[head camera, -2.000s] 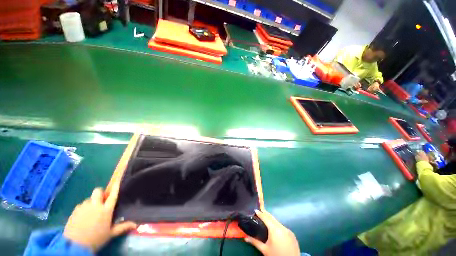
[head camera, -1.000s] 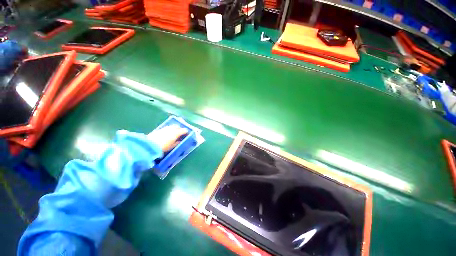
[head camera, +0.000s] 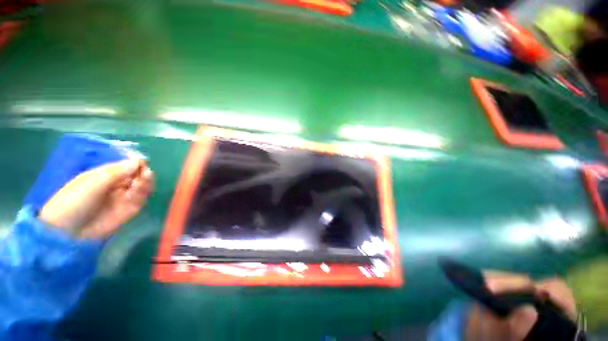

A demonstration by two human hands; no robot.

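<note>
A glossy black display panel [head camera: 280, 200] lies in an orange foam tray [head camera: 175, 220] on the green bench in front of me. My left hand [head camera: 103, 196] is left of the tray, in front of the blue bin [head camera: 70, 160]. Its fingers are curled together at the tips; blur hides whether a small screw is between them. My right hand [head camera: 527, 303] is at the lower right, closed around a black electric screwdriver [head camera: 470, 280], whose front end points up and left. The hand is blurred and partly cut off by the lower edge.
Another panel in an orange tray [head camera: 520, 116] lies at the upper right, with a further tray [head camera: 595, 190] at the right edge. Blue, white and orange items [head camera: 477, 33] lie at the back. A yellow sleeve [head camera: 593, 286] shows at the lower right.
My left hand has come out of the blue bin. My view has swung back to the right, and my right hand with the screwdriver is in view again, away from the tray.
</note>
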